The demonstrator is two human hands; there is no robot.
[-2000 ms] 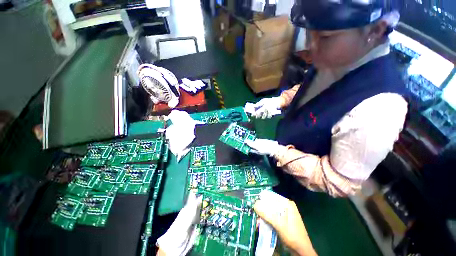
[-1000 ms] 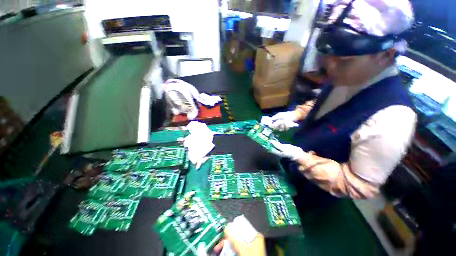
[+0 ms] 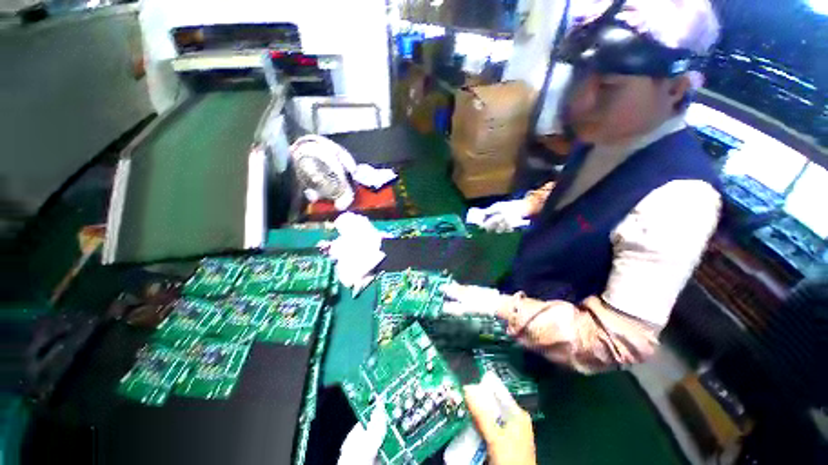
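Note:
A green circuit board [image 3: 413, 395] is held up tilted at the lower middle, with dark and white parts on the face I see. My left hand [image 3: 363, 441], in a white glove, grips its lower left edge and is partly cut off by the frame's bottom. My right hand [image 3: 501, 420] is at the board's right edge, with a white strip with blue marks [image 3: 465, 448] under the fingers. The fingertips are blurred, but the hand appears to hold both.
Green boards [image 3: 243, 313] lie in rows on a black sheet [image 3: 245, 409] at left. A coworker [image 3: 626, 218] at right puts a gloved hand on a board [image 3: 413, 295] beyond mine. A white cloth heap [image 3: 356, 250], fan [image 3: 322, 171] and sloping conveyor [image 3: 193, 173] stand behind.
My board has moved right and turned, and my left glove shows more at its lower left edge. The coworker's board has come down left over the boards on the bench.

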